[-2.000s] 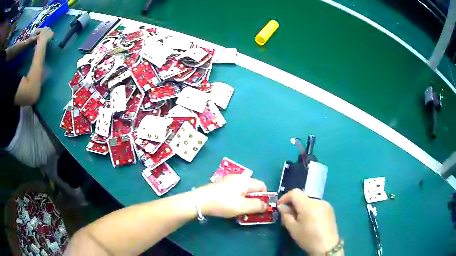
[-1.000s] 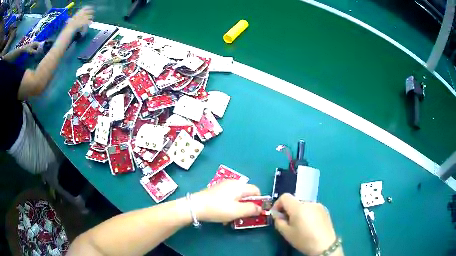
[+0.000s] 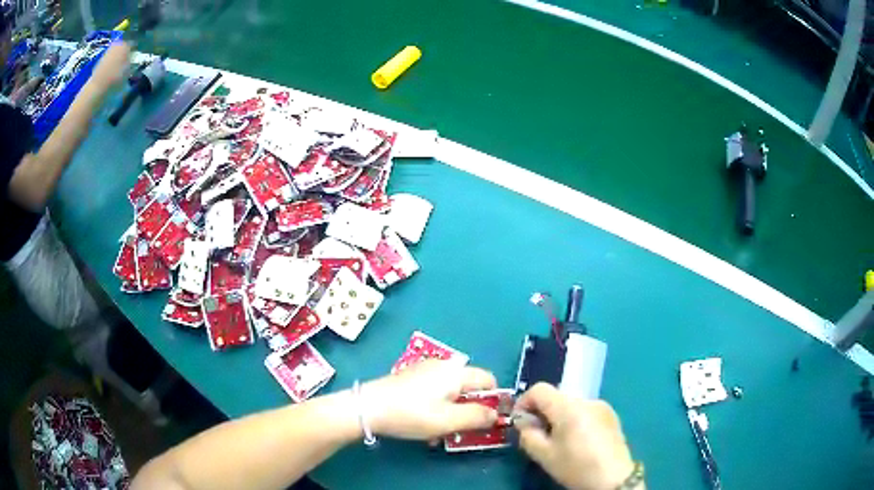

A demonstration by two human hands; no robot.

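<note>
My left hand (image 3: 426, 400) presses its fingers on a red circuit board (image 3: 476, 438) lying on the teal bench. My right hand (image 3: 565, 431) pinches at the board's right edge, on a small pale piece too small to make out clearly. An appliance unit (image 3: 583, 367) with a grey-white head lies just beyond my right hand; thin red and dark leads with a small white end show at its far side. Another red board (image 3: 422, 352) lies partly behind my left hand.
A large heap of red and white boards (image 3: 287, 212) lies left. A loose pale plate (image 3: 702, 382) and dark pen-like tool (image 3: 703, 448) lie right. The belt carries a yellow cylinder (image 3: 396, 67) and another unit (image 3: 746, 180). A neighbouring worker (image 3: 48, 172) sits left near a flat dark rectangle (image 3: 183, 103).
The yellow cylinder and the far unit have moved left along the belt. The neighbour's arm has moved. My hands stay at the same board's edge, with small finger shifts.
</note>
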